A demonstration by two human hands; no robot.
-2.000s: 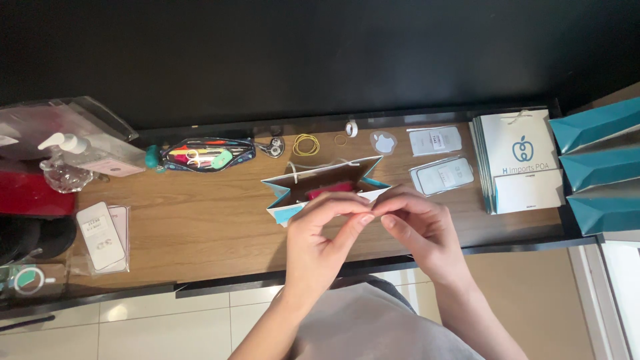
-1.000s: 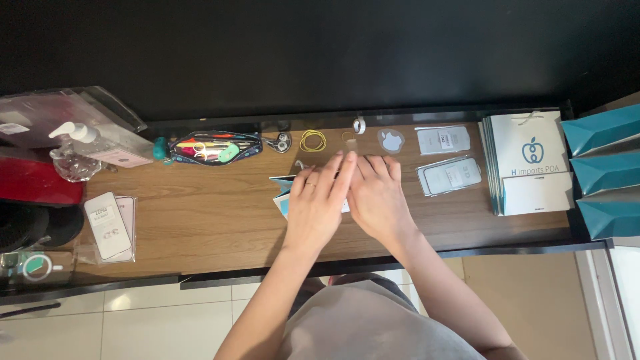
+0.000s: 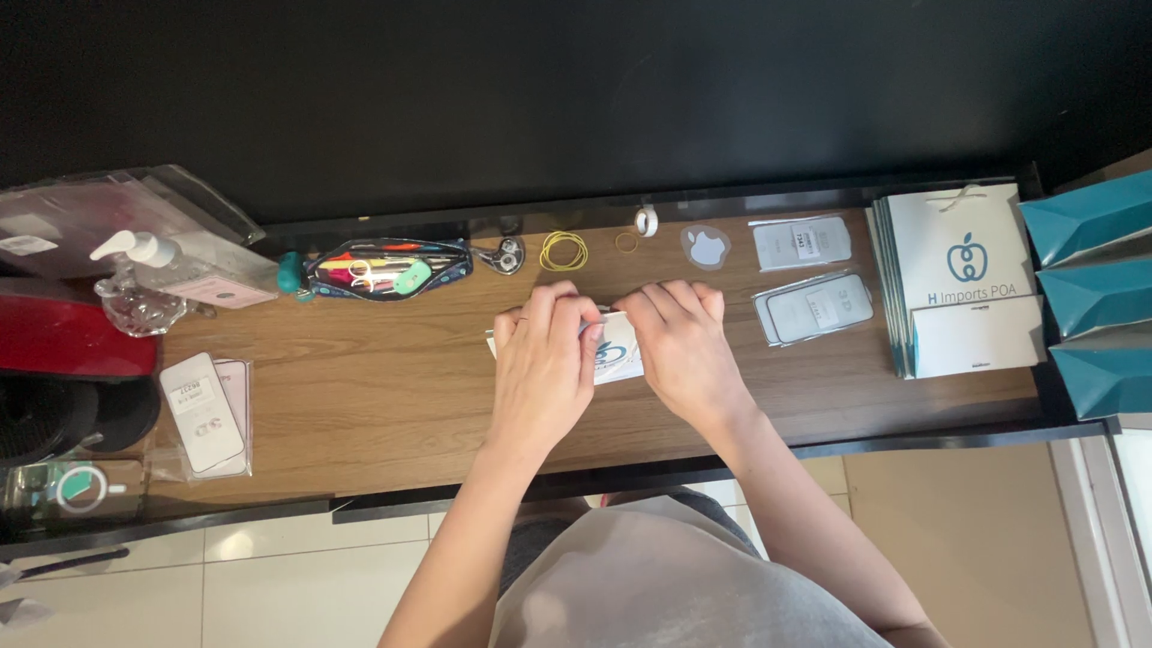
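A small white and teal paper gift bag with a blue apple logo lies low on the wooden desk, partly covered by both hands. My left hand grips its left part near the top edge, thumb and fingers bent together. On the right side, my right hand holds the bag's upper corner with curled fingers. The bag's mouth is mostly hidden under the fingers. Just behind the hands lie yellow rubber bands, a thin ring-like band, a white tape roll and an apple-shaped sticker.
Packaged phone screen protectors lie right, beside stacked paper bags and teal bags. Left are an open pencil case, a pump bottle, another screen protector and a red object. A black panel rises behind.
Both hands have come down from above the bag onto it. The bag stood with its mouth spread two seconds ago; now its top is pressed together between the hands.
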